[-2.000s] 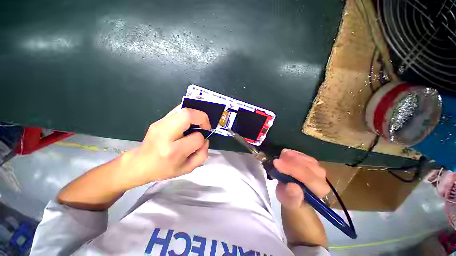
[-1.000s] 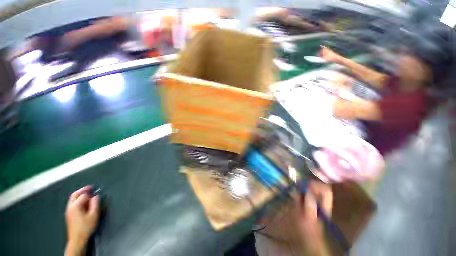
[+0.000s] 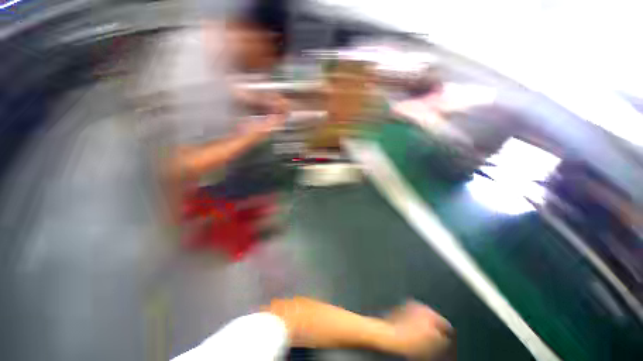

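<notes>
The view is strongly blurred. My left hand [image 3: 421, 330] is near the bottom edge, over the dark green bench top [image 3: 352, 247]. Its fingers look curled, with a small dark spot at the fingertips; I cannot tell whether it holds anything. My forearm and white sleeve come in from the bottom. My right hand is out of the picture. The soldering iron and the board assembly do not show.
A white rail [image 3: 441, 240] runs diagonally beside the bench, with the green conveyor belt [image 3: 486, 247] beyond it. A person in a light top [image 3: 187, 92] sits at the left above something red [image 3: 229, 222]. A brown box-like shape [image 3: 349, 95] stands at the back.
The view has swung from the bench to the right side, then to the left side. The carton, tin and fans have left the picture, as has my right hand with the soldering iron.
</notes>
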